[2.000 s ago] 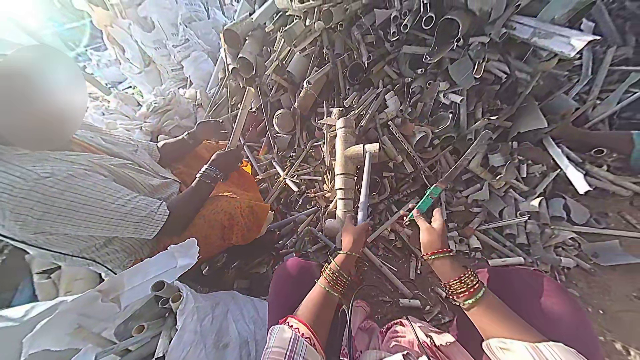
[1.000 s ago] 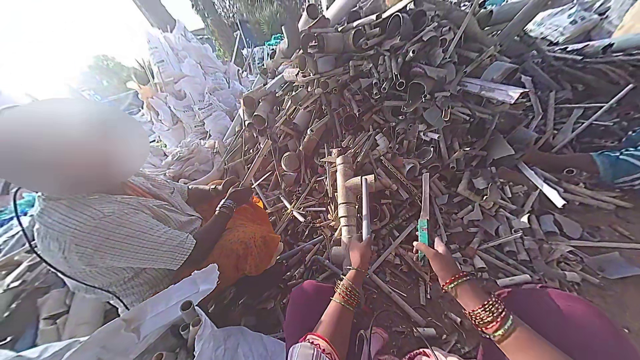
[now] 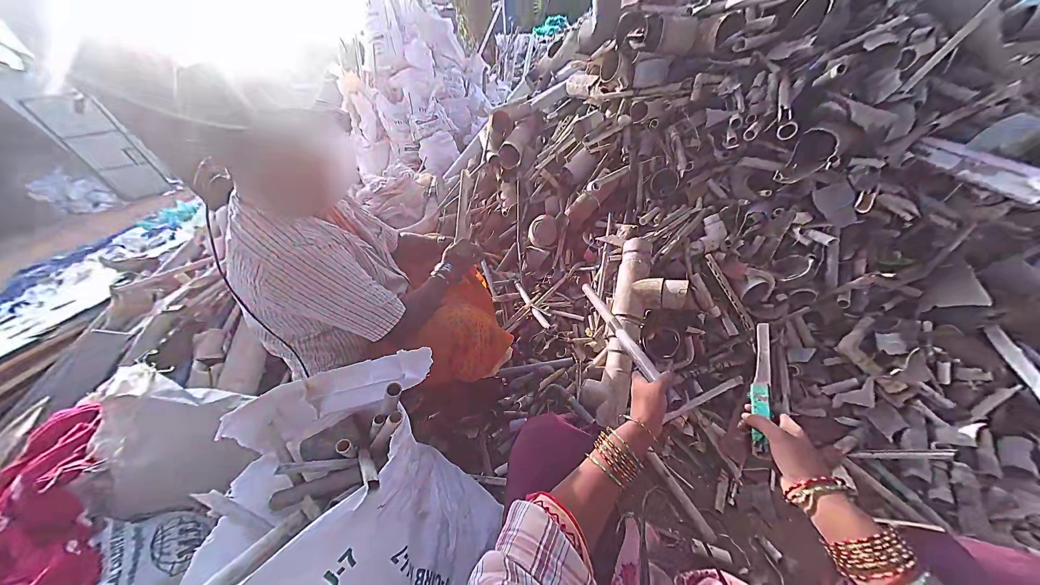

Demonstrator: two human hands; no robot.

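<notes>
My left hand (image 3: 650, 402), with bangles at the wrist, grips a thin pale pipe (image 3: 621, 331) that tilts up to the left. Just beyond it stands a thicker branched pipe (image 3: 632, 280) with a tee fitting. To the right, my right hand (image 3: 788, 445) is closed on the green handle of a tool (image 3: 760, 398), whose flat, straight blade points up. The blade touches nothing that I can make out. Loose pipe pieces lie beneath and around both hands.
A heap of scrap pipes (image 3: 666, 179) rises ahead and to the right. At the left sits a co-worker in a striped shirt (image 3: 301, 284), holding a flat piece (image 3: 463, 203). An open white sack (image 3: 422, 504) with pipe pieces stands at the lower left.
The thin pipe in my left hand has gone from upright to leaning left. The green-handled tool, tilted right at first, now points up. The co-worker's one hand is raised now. The view has swung left.
</notes>
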